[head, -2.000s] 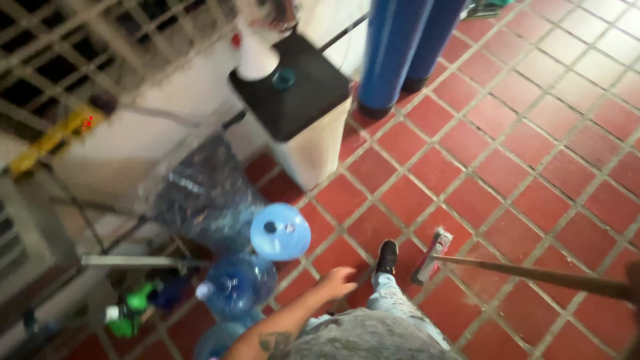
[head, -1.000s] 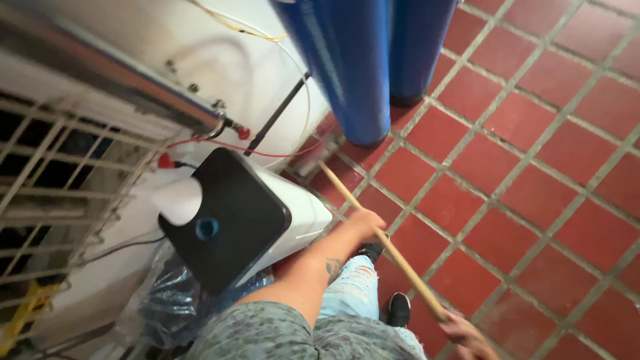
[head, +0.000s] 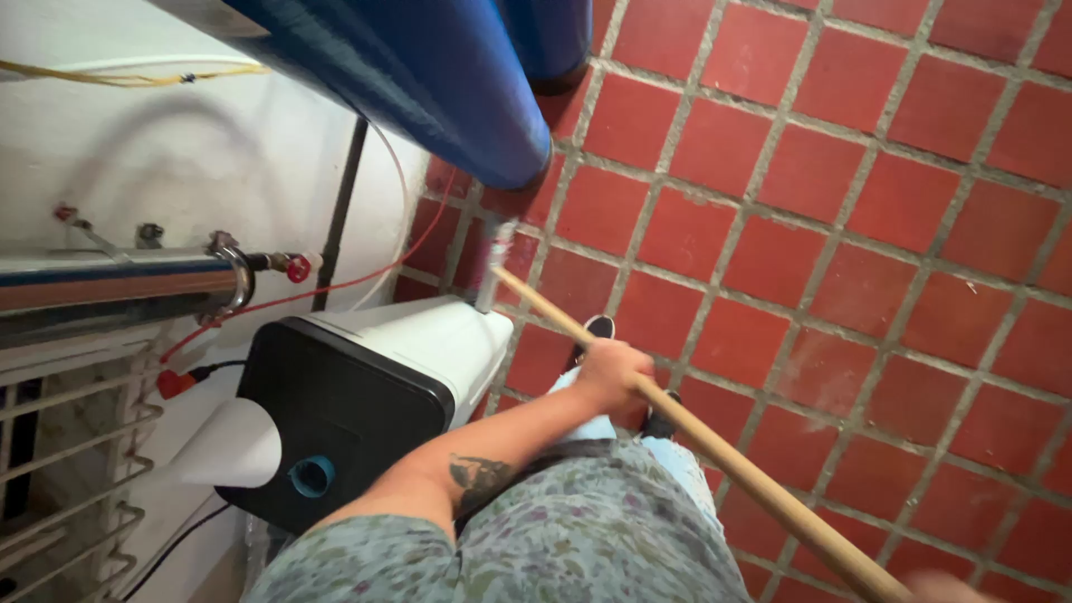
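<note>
My left hand (head: 615,375) is closed around the wooden handle (head: 754,477) of a push broom, below its middle toward the head. My right hand (head: 946,586), blurred and partly cut off by the bottom edge, is at the handle's upper end; its fingers do not show clearly. The broom head (head: 496,266) rests on the red tiled floor, between the base of a blue cylindrical tank (head: 469,100) and the white side of a dispenser-like unit (head: 419,343) with a black top. The bristles are blurred.
A second blue tank (head: 548,38) stands behind the first. A white cone (head: 234,444) lies by a blue ring (head: 311,476) on the black top. Along the wall are a metal cylinder (head: 126,285), a red tube (head: 335,287), a black cable and a wire rack (head: 75,452). Red tiles (head: 754,318) extend right.
My left hand, off the broom two seconds ago, took hold of its handle by one second ago. The broom head has moved from the open tiles to beside the white unit. The view has shifted strongly.
</note>
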